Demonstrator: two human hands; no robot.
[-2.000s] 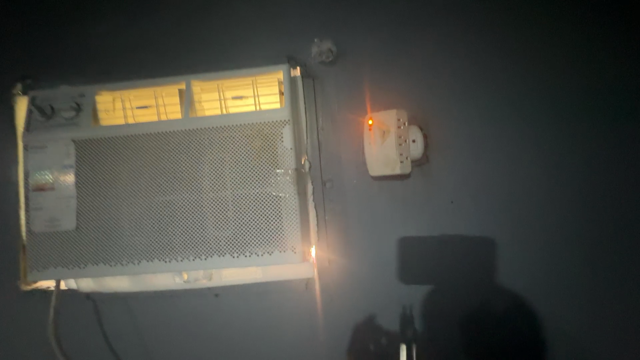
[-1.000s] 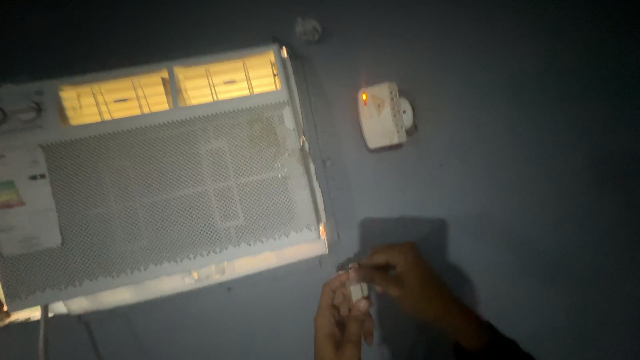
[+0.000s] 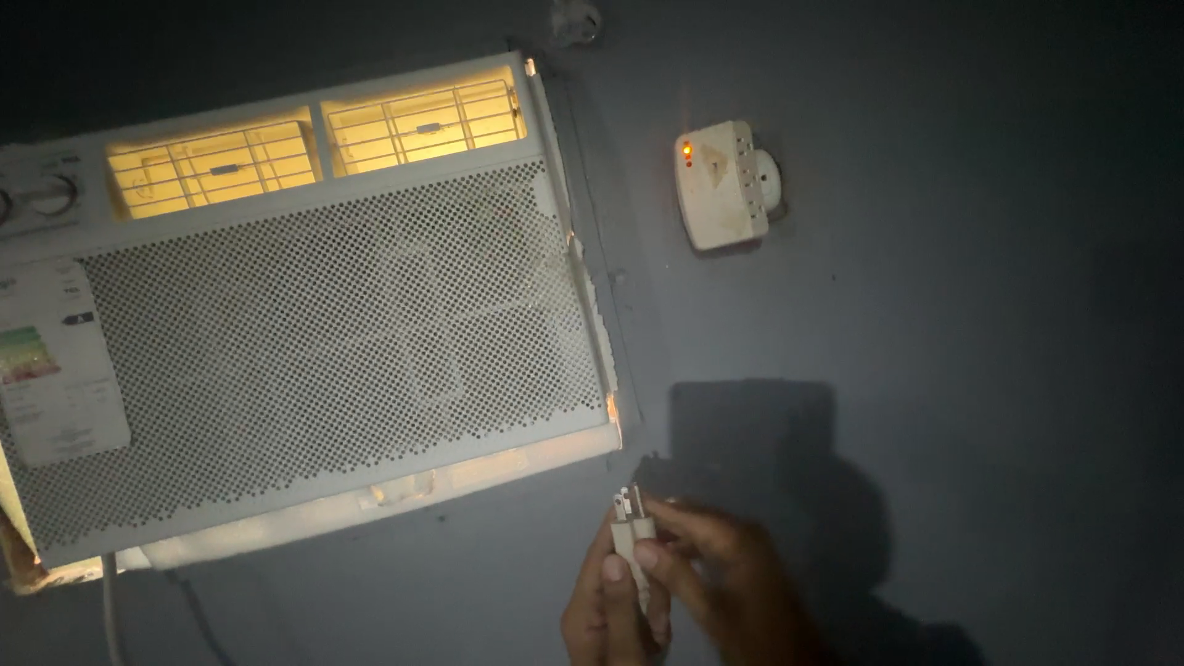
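A light-coloured power plug with metal prongs pointing up is held low in the middle of the view. My left hand grips its body from the left and below, thumb on the front. The fingers of my right hand hold the same plug from the right. Up and to the right of the hands, a white adapter box with a lit orange light sits at the wall. A window air conditioner with a perforated front grille fills the left side.
Beneath the air conditioner hangs a pale cable. A small round fitting is on the dark wall at the top. Shadows fall on the wall behind my hands. A printed label covers part of the grille.
Two seconds ago neither hand showed in the view; one second ago both were at the bottom, holding a light-coloured object. Now the plug's prongs show clearly between the fingers.
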